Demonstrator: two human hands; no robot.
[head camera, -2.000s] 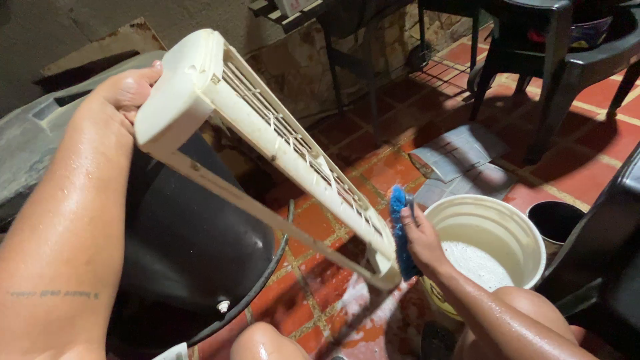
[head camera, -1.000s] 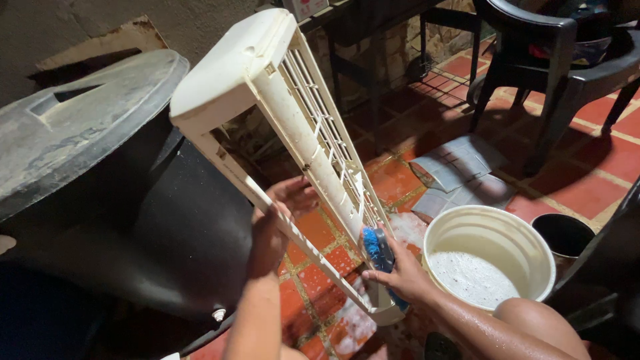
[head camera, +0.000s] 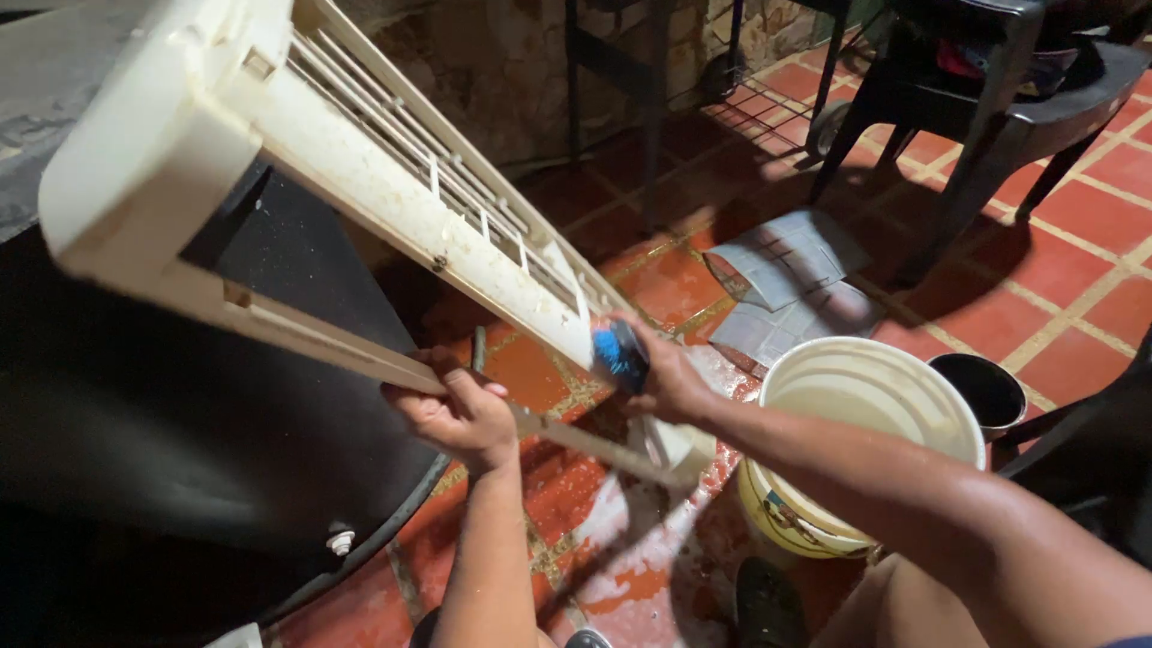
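Note:
A long off-white plastic air-conditioner front frame (head camera: 360, 180) with louvre slats slants from upper left down to the wet floor. My left hand (head camera: 459, 405) grips its thin lower rail around the middle. In my right hand (head camera: 666, 373) is a brush with blue bristles (head camera: 614, 349), held against the wide slatted side near the low end. Dark specks mark the plastic. Right of the frame stands a pale yellow bucket (head camera: 873, 360), partly behind my right forearm; its contents are mostly hidden.
A large black plastic tank (head camera: 198, 423) fills the left. Foamy water (head camera: 621, 531) lies on red tiles. A small dark pot (head camera: 981, 391) stands beside the bucket, grey sheets (head camera: 792, 279) lie behind it, and a black plastic chair (head camera: 999, 117) stands at upper right.
My left hand has moved from the frame's upper end two seconds ago down to its thin rail. The frame now leans further left than one second ago. The brush stays in my right hand.

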